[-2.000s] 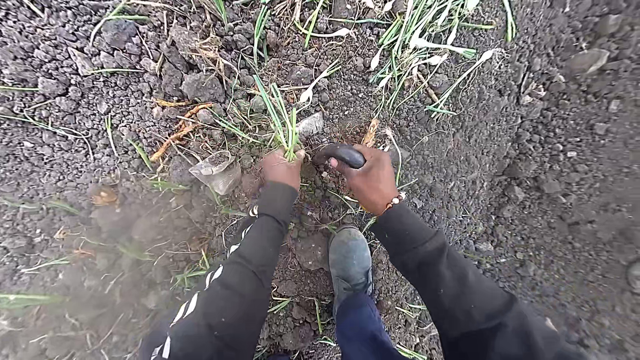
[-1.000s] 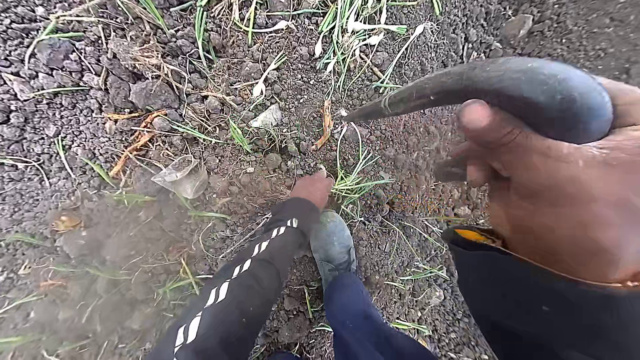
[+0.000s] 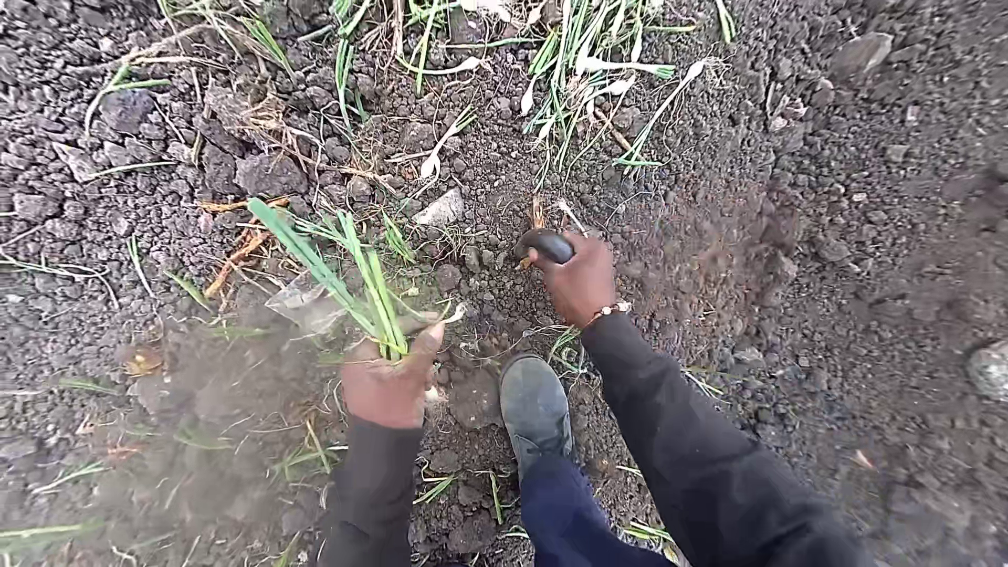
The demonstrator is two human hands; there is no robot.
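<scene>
A bunch of green-leaved onion-like seedlings is held in my left hand, the leaves pointing up and left and one pale bulb end showing by the thumb. My right hand is closed around a dark, smooth, curved tool handle, low over the soil; the working end of the tool is hidden. Above my hands lies a loose pile of seedlings with white bulbs. A single seedling rests on the soil left of that pile.
My boot stands on the soil between my arms. A clear plastic scrap lies beside my left hand, and a pale stone sits above it. Orange-brown dry stalks are at the left, and a larger stone at the right edge.
The right hand with the curved tool, raised close to the camera one second ago, is now down near the soil. My left hand has moved left, away from beside the boot's toe, with seedlings now clearly visible in it.
</scene>
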